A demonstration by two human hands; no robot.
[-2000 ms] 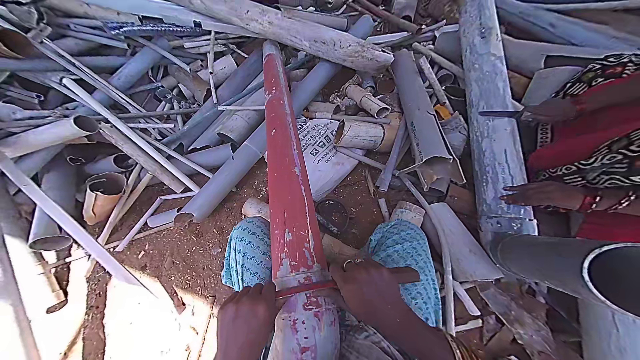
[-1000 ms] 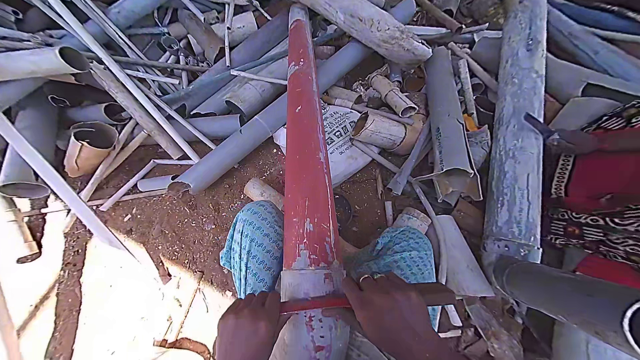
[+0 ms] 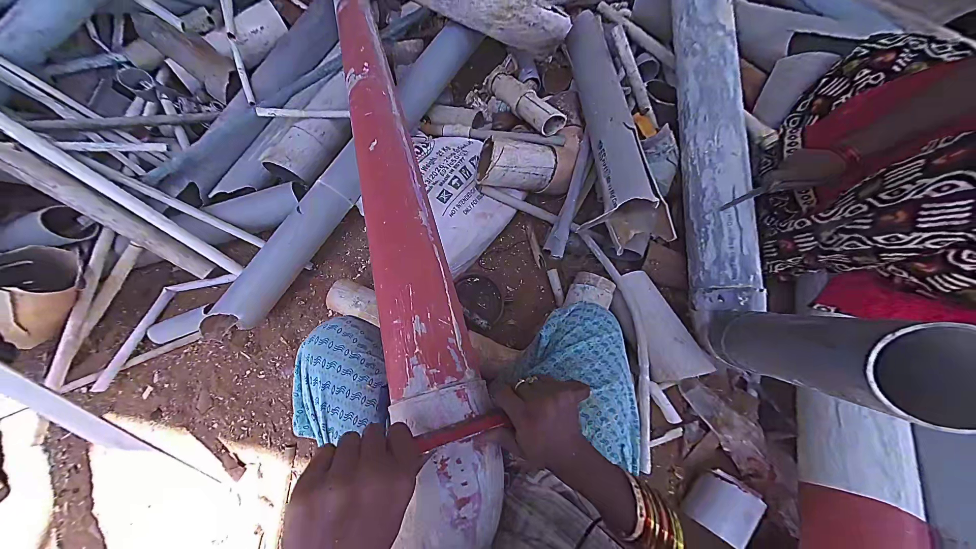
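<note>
A long plastic pipe (image 3: 408, 221), coated in worn red paint, runs away from me between my knees. Its near end, a pale socket and bend with red flecks, lies below my hands. Across it is a red-stained scraping blade (image 3: 461, 431), held at both ends. My left hand (image 3: 358, 480) is closed on the blade's left end. My right hand (image 3: 543, 418) grips its right end, which is partly hidden by the fingers. Scraped grey patches show on the red paint just beyond the blade.
Cut grey pipes (image 3: 290, 252) and pipe scraps heap up ahead and left. A printed white sack (image 3: 465, 198) lies behind the red pipe. At right, another person's hand (image 3: 808, 168) holds a knife (image 3: 741, 200) by a long grey pipe (image 3: 717, 152) that joins a dark elbow pipe (image 3: 808, 351).
Both hands stay on the blade across the pipe's near end. The other person's hand at right, resting on the grey pipe two seconds ago, no longer shows there.
</note>
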